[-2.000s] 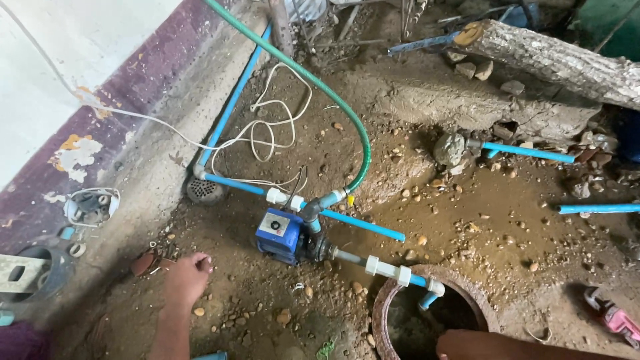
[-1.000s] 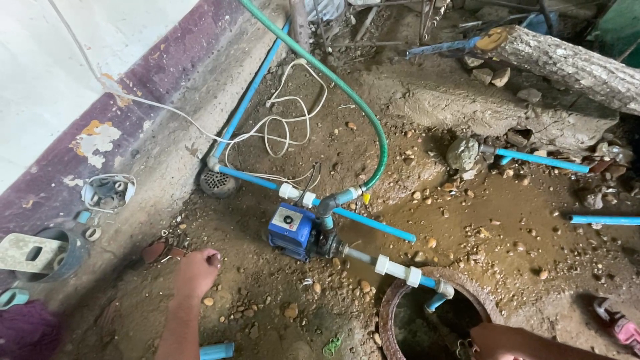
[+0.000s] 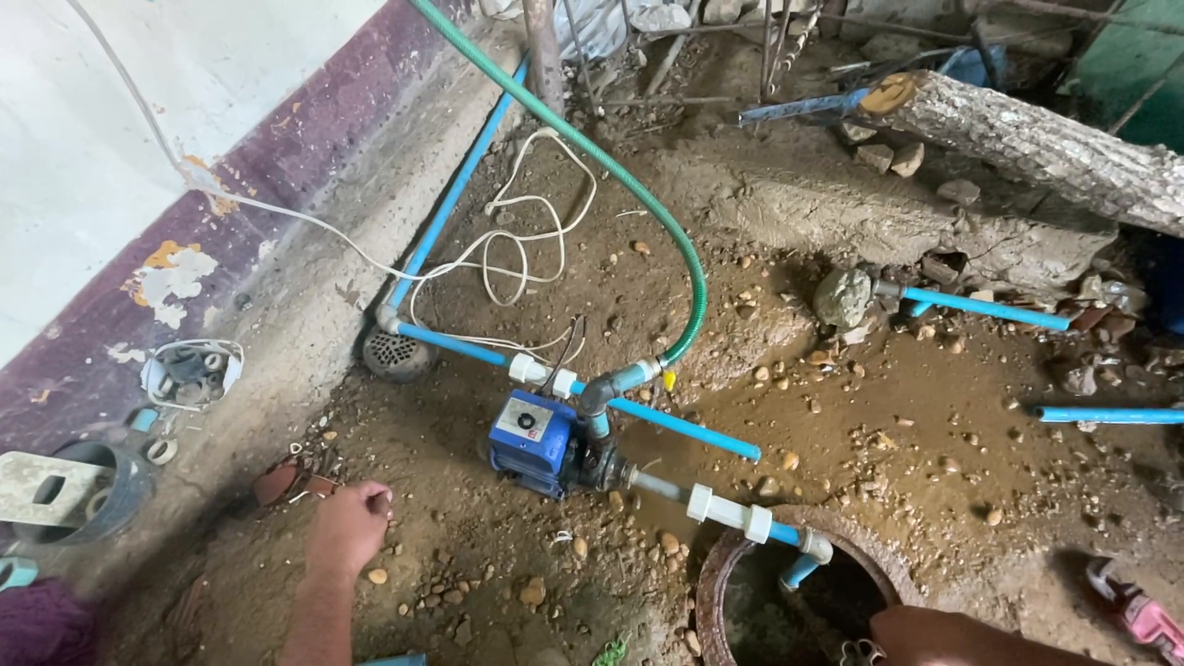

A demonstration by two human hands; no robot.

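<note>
My left hand point(image 3: 347, 527) is low over the soil, fingers curled, beside a brown piece with thin wire point(image 3: 277, 483). Whether it holds anything cannot be told. Partly cut off at the bottom edge, my right hand point(image 3: 902, 634) is over the rim of a round pit point(image 3: 717, 578), close to a small metal object point(image 3: 860, 653); its grip is unclear. Between and beyond the hands stands a blue electric water pump point(image 3: 534, 442). A white union fitting point(image 3: 729, 514) joins its pipe to a blue pipe entering the pit. A green hose point(image 3: 680, 250) curves up from the pump's elbow.
White cable point(image 3: 523, 239) lies looped behind the pump. A blue pipe point(image 3: 453, 208) follows the wall to a floor drain point(image 3: 398, 354). At left are a tub of fittings point(image 3: 190, 373) and a grey bucket point(image 3: 129, 490). A pink-handled pipe wrench point(image 3: 1152, 618) lies right; a log point(image 3: 1036, 139) lies behind.
</note>
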